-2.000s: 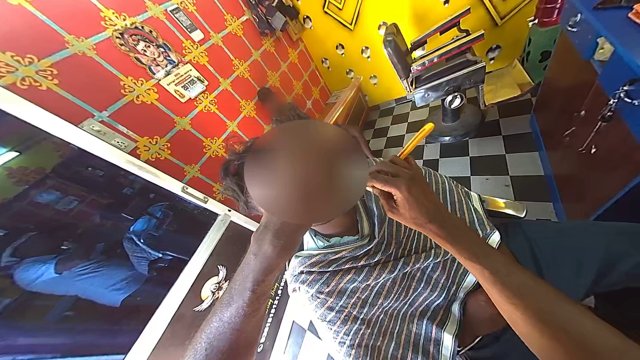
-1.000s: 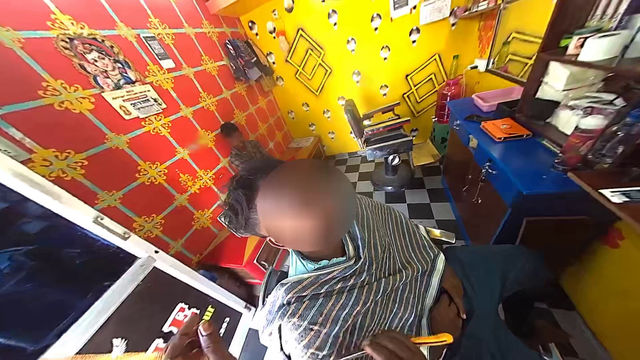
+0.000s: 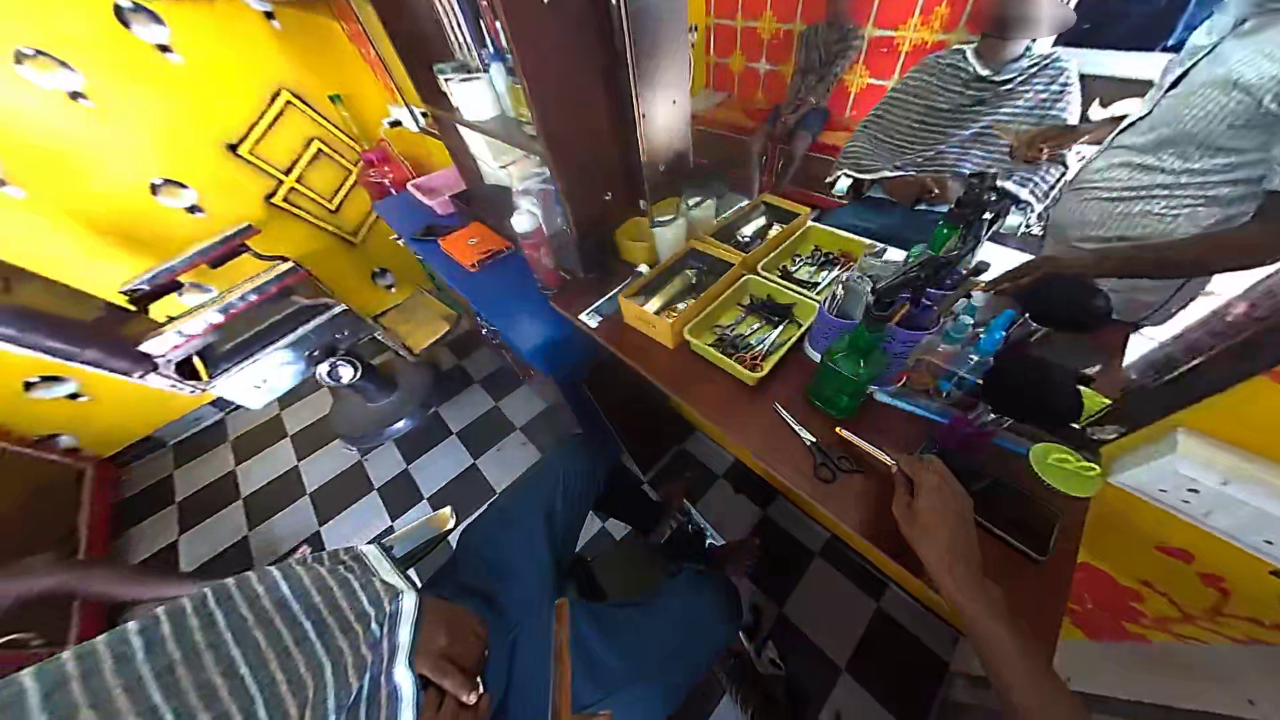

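My right hand (image 3: 935,510) is over the brown counter (image 3: 720,400), its fingers closed on the end of a slim yellow-orange tool (image 3: 865,447), which looks like a folding razor. Just left of it lie metal scissors (image 3: 815,445) with black handles, and a dark smartphone (image 3: 1015,515) lies to its right. My left hand is not directly in view. At the lower left sits a person under a striped cape (image 3: 230,640), that person's hands (image 3: 450,655) resting at the cape's edge.
Yellow trays (image 3: 750,330) of scissors and clips, a green spray bottle (image 3: 845,375) and purple baskets (image 3: 835,325) stand along the counter beneath a mirror (image 3: 900,90). A blue cabinet (image 3: 500,310) and a barber chair (image 3: 230,340) are farther off, over a checkered floor (image 3: 370,460).
The view has swung far right, from the seated person to the counter. My right hand, earlier near that person's head and then low before the cape, is now over the counter. My left hand has left view.
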